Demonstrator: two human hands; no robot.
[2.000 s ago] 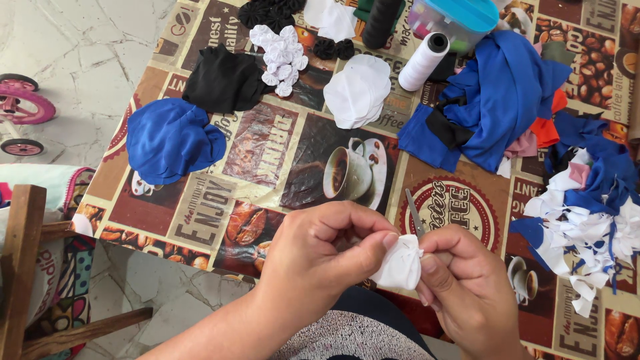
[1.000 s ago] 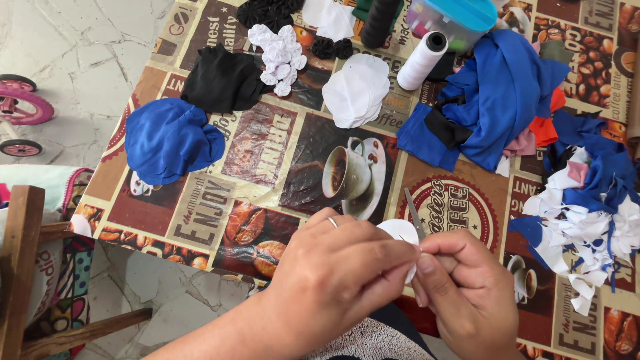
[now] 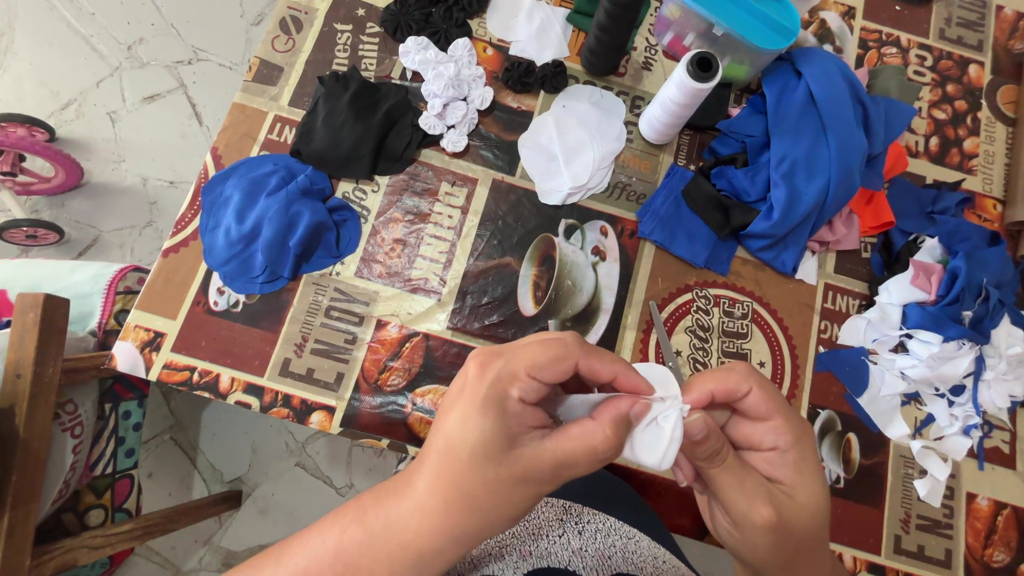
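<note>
A small piece of white fabric (image 3: 658, 432), puckered along one edge, is pinched between both hands near the table's front edge. My left hand (image 3: 544, 408) grips its left side with thumb and fingertips. At its gathered right edge, my right hand (image 3: 740, 448) pinches the cloth; whether it also holds a needle cannot be seen. Just beyond the fingers lies a pointed metal blade (image 3: 664, 340), its other end hidden by my right hand. Farther up are a stack of white fabric circles (image 3: 573, 144), a cluster of white gathered fabric rosettes (image 3: 453, 92) and a white thread cone (image 3: 680, 96).
Blue fabric circles (image 3: 272, 222) and black fabric (image 3: 360, 124) lie at left on the printed tablecloth. Blue cloth (image 3: 808, 160) and white and blue scraps (image 3: 944, 352) are heaped at right. A blue-lidded plastic container (image 3: 728, 32) stands at the back, beside a black thread cone (image 3: 614, 32).
One second ago my left hand was over the white fabric, covering more of it; it has shifted back, so the puckered edge shows. My right hand has kept its pinch.
</note>
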